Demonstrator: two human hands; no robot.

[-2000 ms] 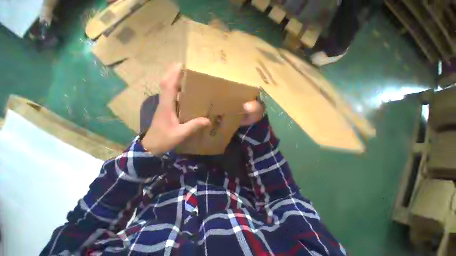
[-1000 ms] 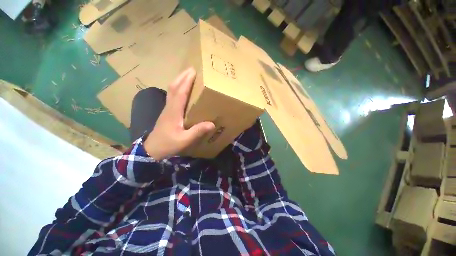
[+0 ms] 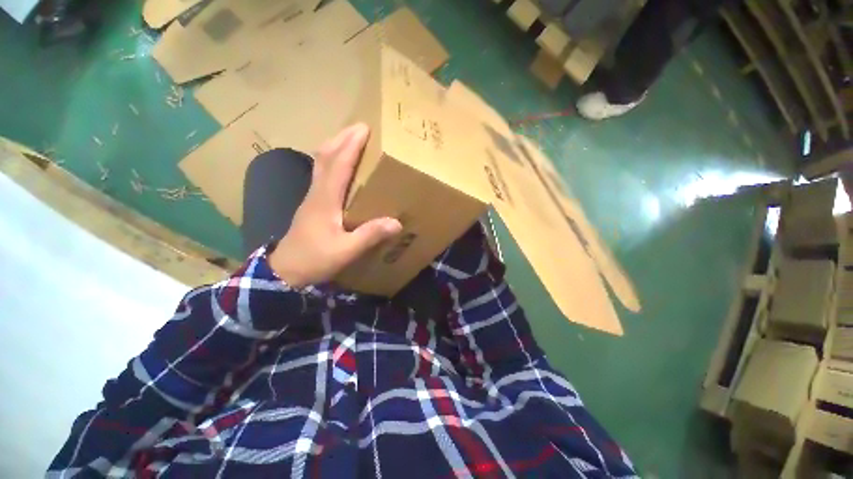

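Observation:
A partly folded brown mailer box (image 3: 421, 210) stands tilted over my lap, printed outside faces towards me. Its lid (image 3: 552, 224) extends out to the right, with a strip along its far edge. My left hand (image 3: 332, 215) grips the box's left side, thumb on the near printed face and fingers along the left edge. My right hand is hidden behind the box; only the plaid sleeve shows below it. The inside of the box is hidden.
Flat box blanks (image 3: 271, 84) lie fanned on the green floor beyond the box. A white sheet on cardboard (image 3: 75, 327) is at the left. Stacked cartons (image 3: 776, 374) stand at the right. A person's shoe (image 3: 610, 105) and a pallet (image 3: 552, 47) are at the top.
My right hand, visible at the box two seconds ago, has gone out of sight behind it. The box has turned, showing more of its side, and the lid has swung lower and to the left.

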